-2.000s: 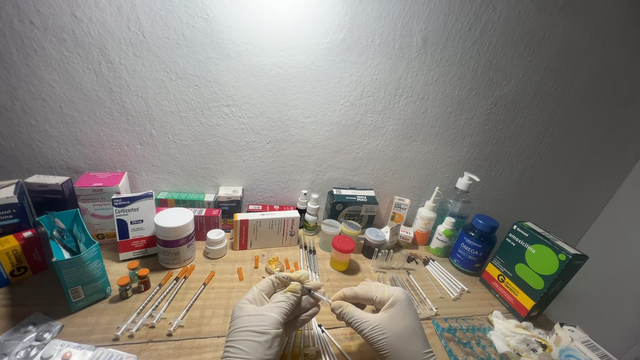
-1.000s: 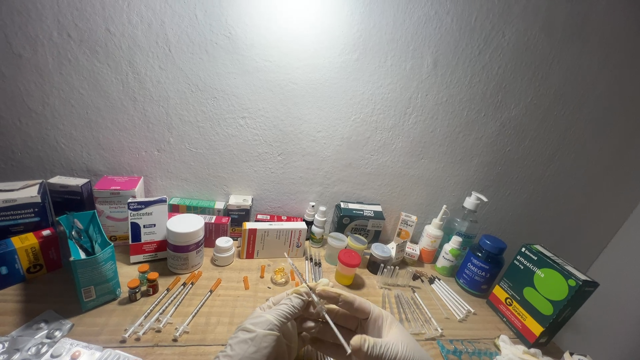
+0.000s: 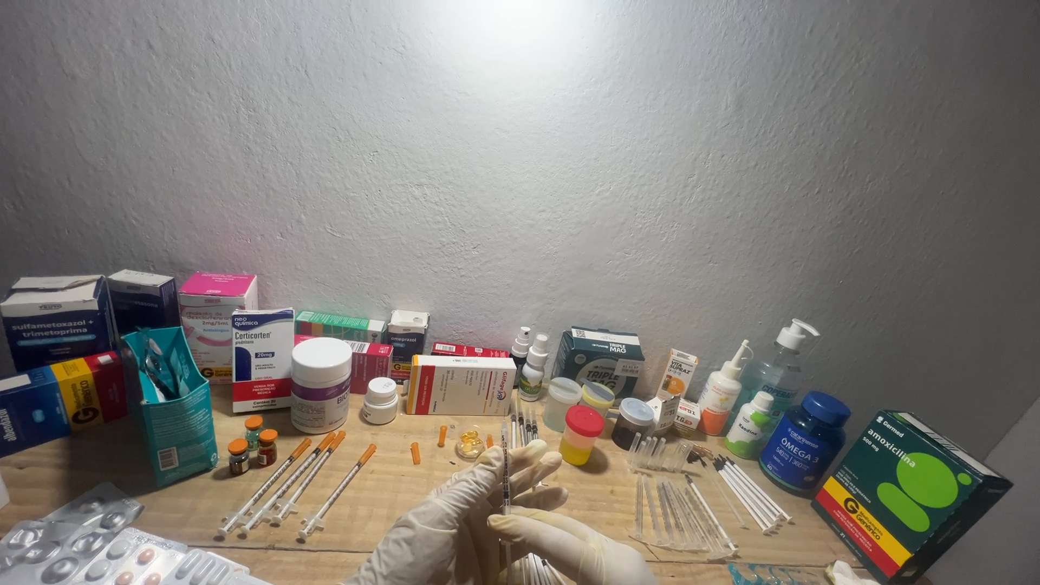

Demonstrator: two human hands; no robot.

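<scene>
Both hands wear pale latex gloves at the bottom middle. An insulin syringe (image 3: pixel 505 479) stands nearly upright between them. My left hand (image 3: pixel 451 516) holds its barrel between thumb and fingers; my right hand (image 3: pixel 569 540) grips it lower down, near the plunger end. Behind and beneath the hands lie more syringes (image 3: pixel 528 421), partly hidden. Just beyond the fingertips is a small clear dish with amber capsules (image 3: pixel 470 444), with loose orange needle caps (image 3: pixel 415 452) to its left. Orange-capped syringes (image 3: pixel 337 492) lie further left, near small orange-topped vials (image 3: pixel 266 448).
Medicine boxes (image 3: pixel 262 361) and a white tub (image 3: pixel 321 386) line the wall. A red-lidded specimen cup (image 3: pixel 582 435), clear tubes (image 3: pixel 678 512), white sticks (image 3: pixel 751 496) and a blue bottle (image 3: pixel 804 443) stand or lie right. Blister packs (image 3: pixel 73 536) occupy the near left corner.
The syringe was slanted across the hands one second ago; now it points nearly straight up. Two seconds ago the hands were further apart, with a syringe between their fingertips.
</scene>
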